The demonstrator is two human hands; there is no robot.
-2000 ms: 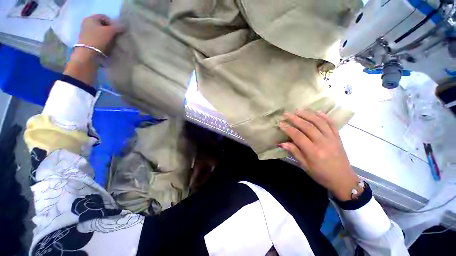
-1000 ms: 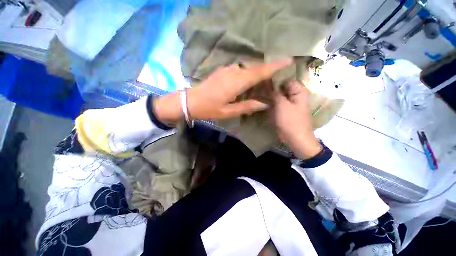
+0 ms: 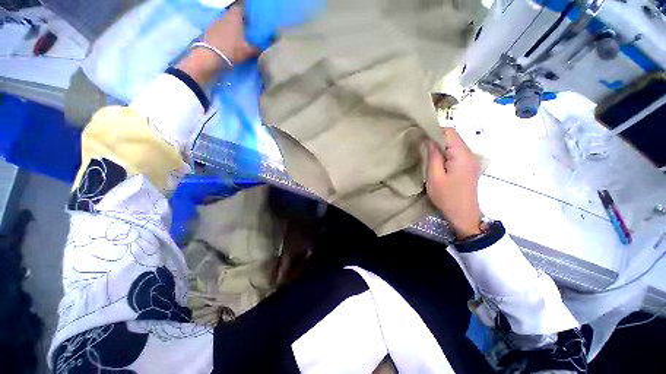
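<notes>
The khaki garment piece (image 3: 350, 109) lies on the white table in front of the sewing machine (image 3: 540, 44) and hangs a little over the front edge. My right hand (image 3: 454, 172) pinches its right edge, just below the lit presser foot area (image 3: 444, 102). My left hand (image 3: 232, 36) is at the upper left, at the garment's left edge beside blurred light blue film (image 3: 245, 95). Its fingertips are hidden or blurred, so its grip cannot be told.
Thread snips (image 3: 615, 217) lie at the right of the table. Crinkled clear plastic (image 3: 584, 135) lies behind them. Blue bins (image 3: 36, 139) stand below at left. More khaki cloth (image 3: 237, 248) hangs below the table's ruler-marked edge (image 3: 555, 264). A small red tool (image 3: 45, 42) lies at far left.
My left hand has moved from the middle of the cloth to the upper left. The garment is spread flatter. My right hand has shifted slightly right and still pinches the cloth.
</notes>
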